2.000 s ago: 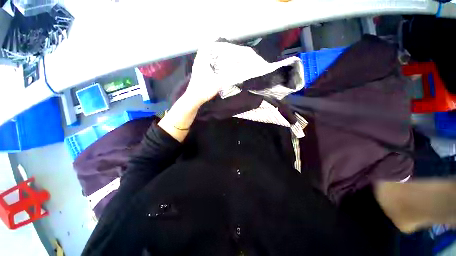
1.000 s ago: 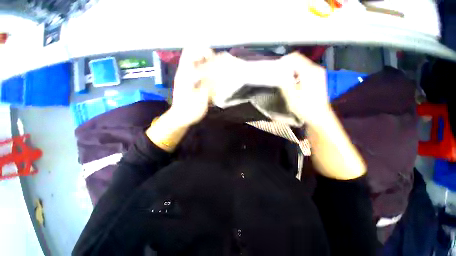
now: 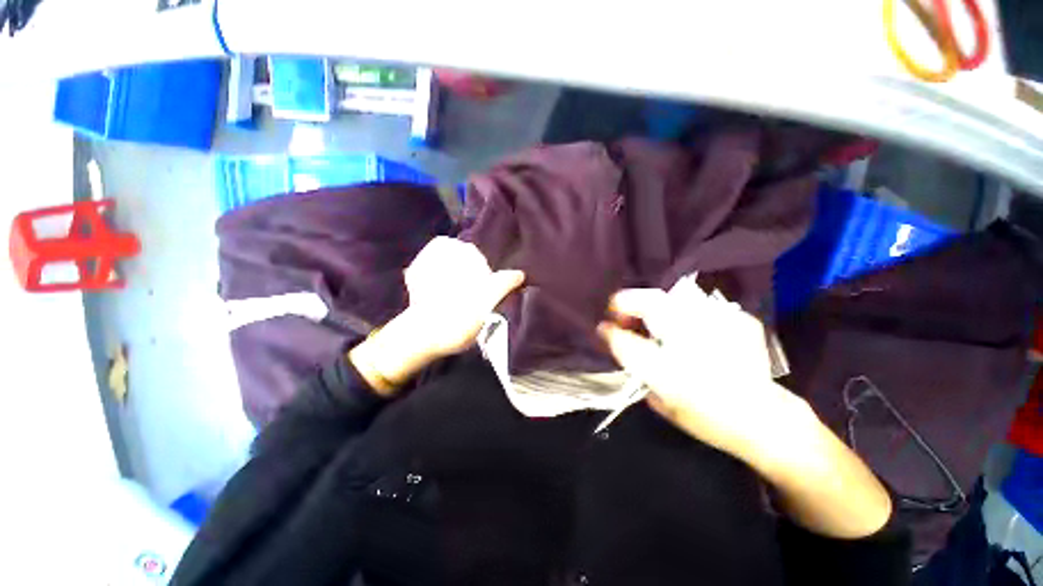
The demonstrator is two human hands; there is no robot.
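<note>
A dark maroon garment piece (image 3: pixel 566 246) lies over the lap, spread below the table edge. Its striped lining (image 3: pixel 560 392) shows along the near edge. My left hand (image 3: pixel 448 300) grips the garment's left side, thumb on the cloth. My right hand (image 3: pixel 698 355) is at the right side of the near edge, fingers curled over the cloth and lining. A thin pale strip sticks out below the right fingers; whether it is a tool or a strip of lining, I cannot tell.
A white table (image 3: pixel 641 57) spans the top, with red and yellow-handled scissors (image 3: pixel 940 40). Maroon bundles lie left (image 3: pixel 343 258) and right (image 3: pixel 915 378), the right one with a wire hanger (image 3: pixel 909 441). Blue crates (image 3: pixel 852 246) and a red stool (image 3: pixel 74 246) stand lower.
The light lining held up between both hands is lowered, and the maroon side is now spread over the lap. Both hands have moved down. The view has shifted, showing the scissors and hanger.
</note>
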